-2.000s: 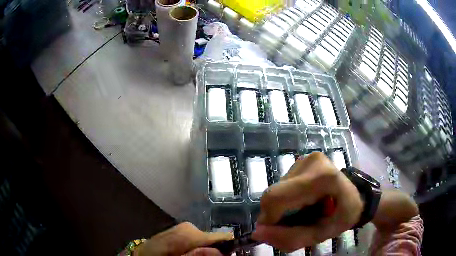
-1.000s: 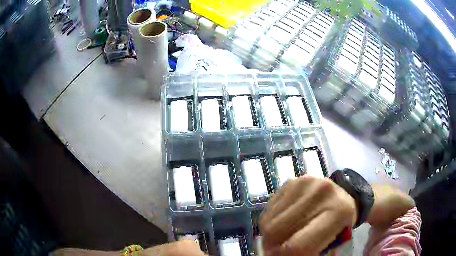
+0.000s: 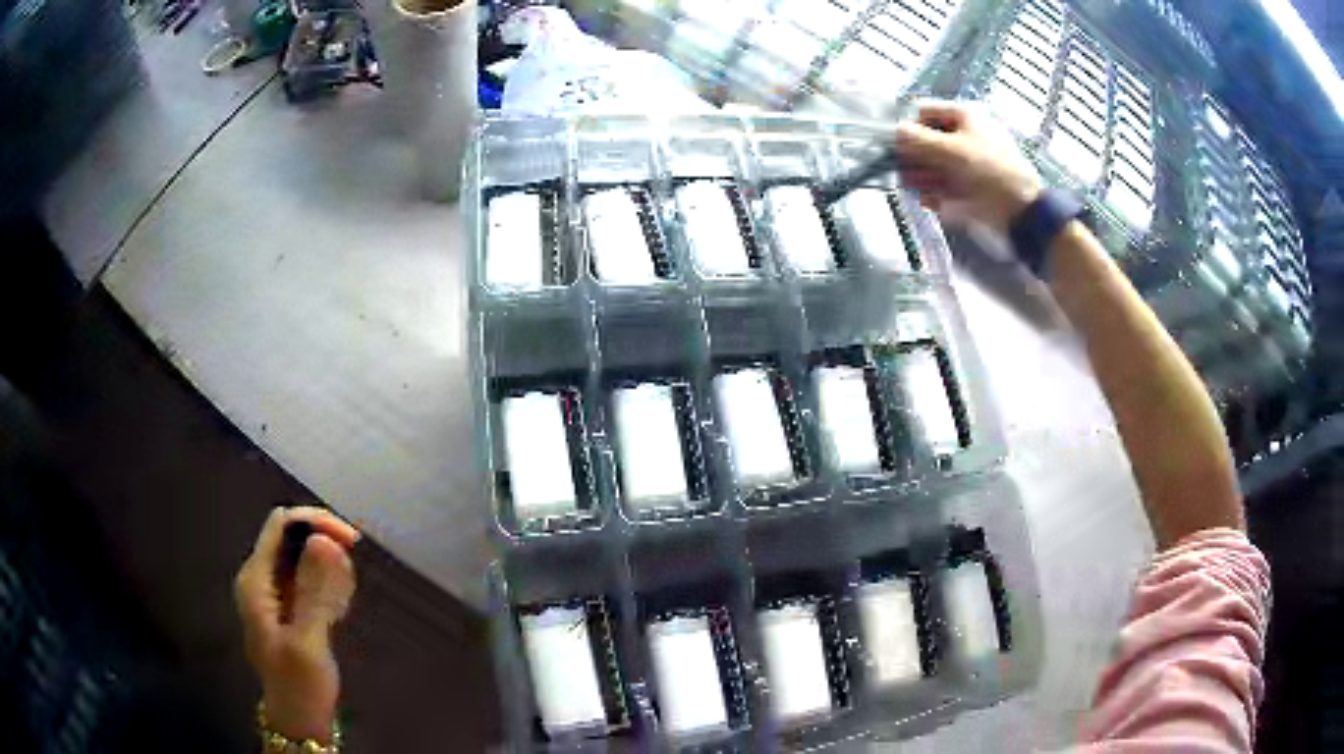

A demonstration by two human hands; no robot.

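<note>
A clear blister tray (image 3: 487, 346) lies on the table, with three rows of pockets. Each pocket holds a white module with a dark edge (image 3: 538, 449). My right hand (image 3: 966, 165), with a dark watch at the wrist, is over the tray's far right corner. It holds a thin dark pen-like tool (image 3: 867, 174), blurred, its tip over the back row. My left hand (image 3: 299, 589) is off the table's left edge at lower left, fingers curled around a small dark object (image 3: 295, 548), mostly hidden.
A pale upright film core (image 3: 431, 103) and a white plastic bag (image 3: 568, 67) stand behind the tray. A small box of bits (image 3: 330, 53) is at back left. Stacks of filled trays (image 3: 1069, 111) fill the back right. The table edge curves along the left.
My right hand has moved from the near rows to the far right corner, with the tool now showing. My left hand has moved left, away from the tray. The tray shows its third row fully.
</note>
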